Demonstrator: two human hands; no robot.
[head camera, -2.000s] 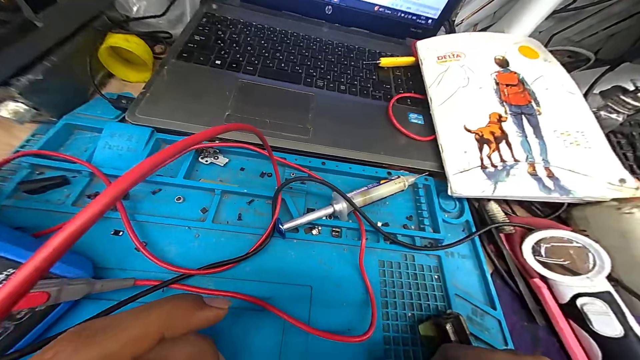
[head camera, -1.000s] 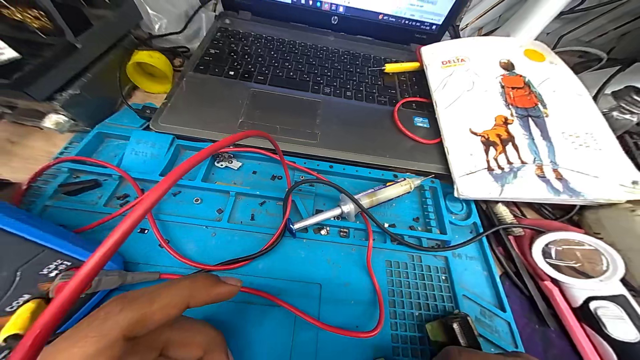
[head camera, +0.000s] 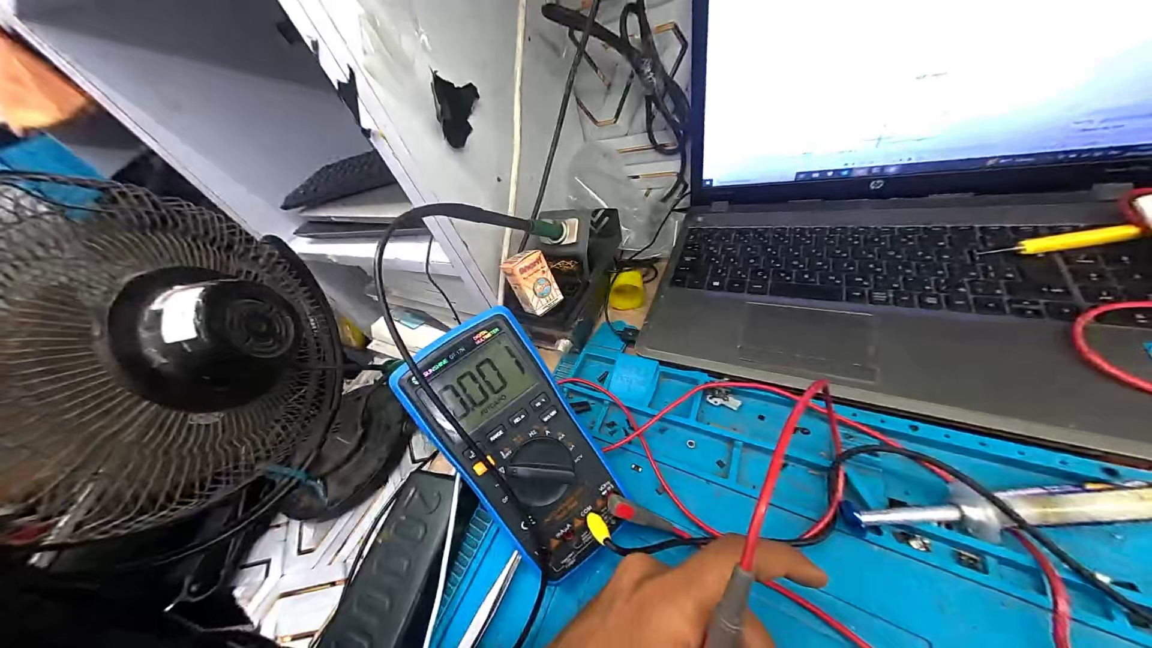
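Note:
My left hand (head camera: 688, 594) is at the bottom centre, its index finger pointing right over the blue silicone work mat (head camera: 864, 585). The grey sleeve of a red test lead (head camera: 731, 603) crosses in front of it; whether the fingers grip that sleeve cannot be told. Just up and left of the hand, a blue digital multimeter (head camera: 513, 450) lies tilted, its display showing digits. A red plug (head camera: 625, 509) and a yellow plug (head camera: 598, 528) are in its sockets. Red and black leads loop over the mat. A syringe (head camera: 1017, 510) lies at the right. My right hand is not in view.
A laptop (head camera: 810, 342) stands behind the mat, with a yellow-handled probe (head camera: 1080, 239) over its keys. A wire-caged fan (head camera: 198, 333) is at the left. A small box (head camera: 533, 283) and a yellow ring (head camera: 627, 290) lie behind the multimeter, and a black cable runs across the meter.
The view has swung left, bringing the whole multimeter and the fan into sight; the picture-covered booklet has left the frame. My left hand still points right beside the leads.

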